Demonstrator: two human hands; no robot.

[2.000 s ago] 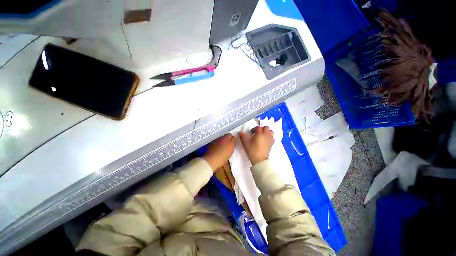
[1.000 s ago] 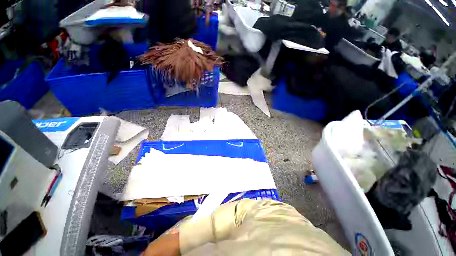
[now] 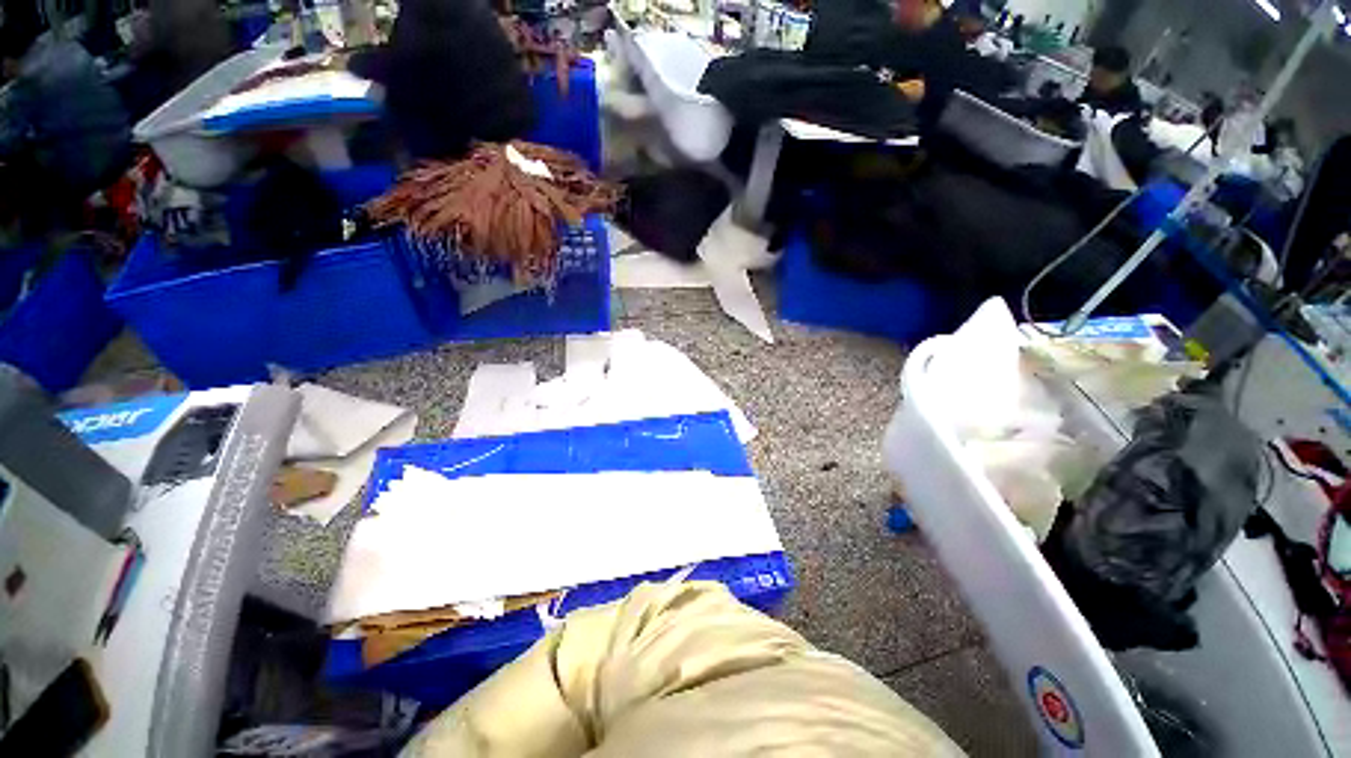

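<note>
A stack of white pieces [image 3: 563, 536] lies on a blue crate [image 3: 593, 443] in front of me, with brown card under its near left edge. My beige sleeve [image 3: 667, 681] fills the bottom middle. Neither of my hands shows; they are hidden or outside the lower edge of the picture. The white sewing machine table [image 3: 185, 548] with its ruler-marked edge is at the left. A smartphone [image 3: 59, 711] is cut off at the lower left, and small snips [image 3: 122, 589] lie above it.
Blue crates [image 3: 282, 314] stand ahead, one topped with brown strips [image 3: 496, 215]. A white tub [image 3: 971, 541] at the right holds white material and a dark plastic bag [image 3: 1171, 496]. White scraps [image 3: 593, 388] lie on the floor. People work at the back.
The view has swung from the machine table towards the floor and crates. Both hands worked at the white pieces earlier; one wrist showed at the bottom a second ago, and now neither shows.
</note>
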